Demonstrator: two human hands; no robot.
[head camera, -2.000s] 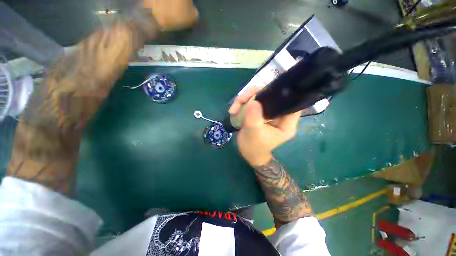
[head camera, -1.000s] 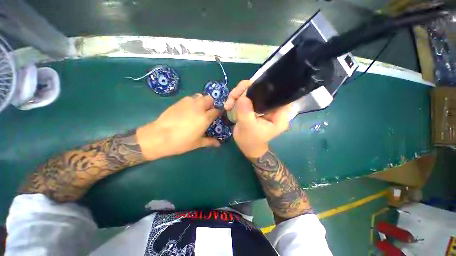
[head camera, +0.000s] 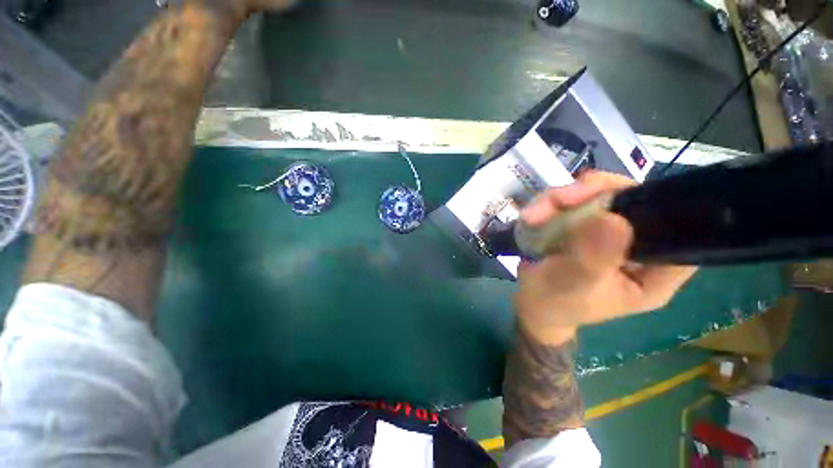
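Note:
My right hand (head camera: 589, 260) holds the electric screwdriver (head camera: 731, 215), its cream nose towards the screw feeder (head camera: 521, 178). A driver bit is not clearly visible. One blue round unit (head camera: 401, 208) lies on the green mat left of the feeder, its pale cord running up to the rail. Another blue round unit (head camera: 307, 189) lies further left, its whitish cord pointing left. My left hand (head camera: 242, 5) is at the top edge over the conveyor, mostly cut off and blurred; whether it holds anything cannot be seen.
A scuffed whitish rail (head camera: 347, 132) separates the mat from the dark conveyor (head camera: 420, 69). A dark blue unit (head camera: 556, 11) sits on the conveyor at the top. A white fan (head camera: 14, 183) stands at the left edge. Clear plastic bags (head camera: 804, 101) are at the far right.
My left hand has left the units on the mat and reached up over the conveyor. The lower unit is gone from beside the screwdriver nose. My right hand has moved the screwdriver right, to the feeder.

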